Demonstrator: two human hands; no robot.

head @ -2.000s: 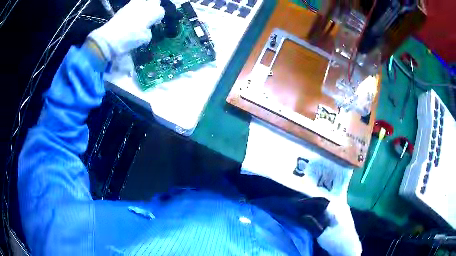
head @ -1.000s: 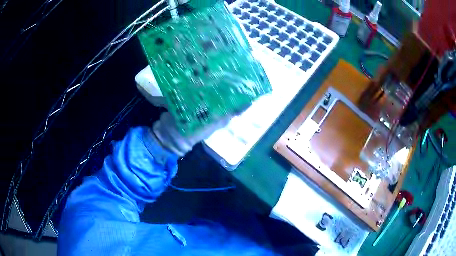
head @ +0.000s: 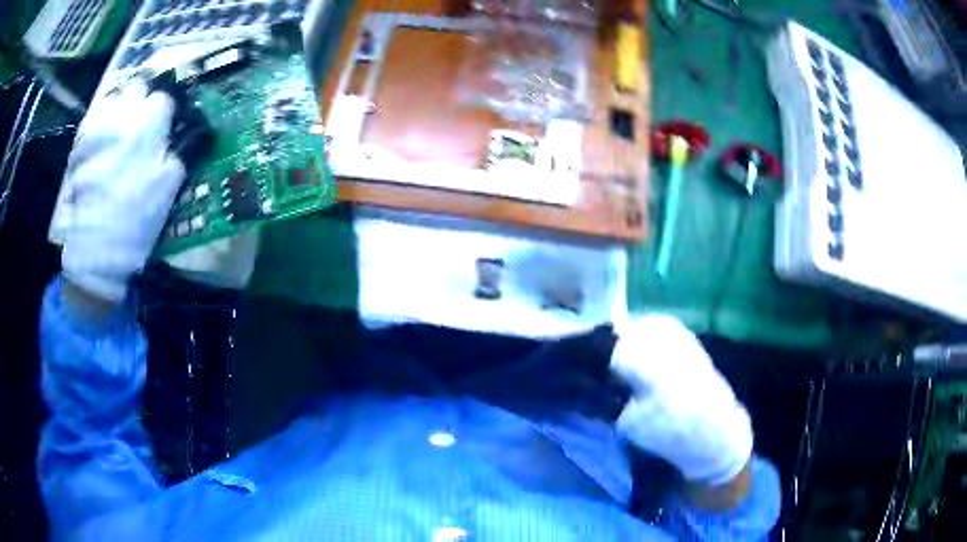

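My left hand [head: 127, 185], in a white glove with black fingertips, holds a green circuit board [head: 249, 159] tilted at the left, component side showing. My right hand [head: 684, 397], gloved alike, is at the wipe's front right corner; its dark fingers merge with the dark background, so its hold cannot be told. The white wipe [head: 414, 270] carries one dark core [head: 489, 277] and a grey smudge. Behind it is the orange-brown fixture [head: 594, 212] with its silver-grey frame [head: 424, 169], a shiny clear cover [head: 530, 74] and a small green-and-white part [head: 513, 151] at the frame's front.
Right of the fixture are two red cups [head: 679, 140] [head: 751, 167], a pale-green applicator [head: 670, 217] and a thin dark tool. A white tray [head: 880, 191] with dark cores stands at the right. Another pocketed white tray [head: 201, 26] is behind the left hand. Wire racks flank the bench.
The view has swung right. The board in my left hand has turned from its underside to its component side. My right hand has come into view. One of two cores no longer shows on the wipe.
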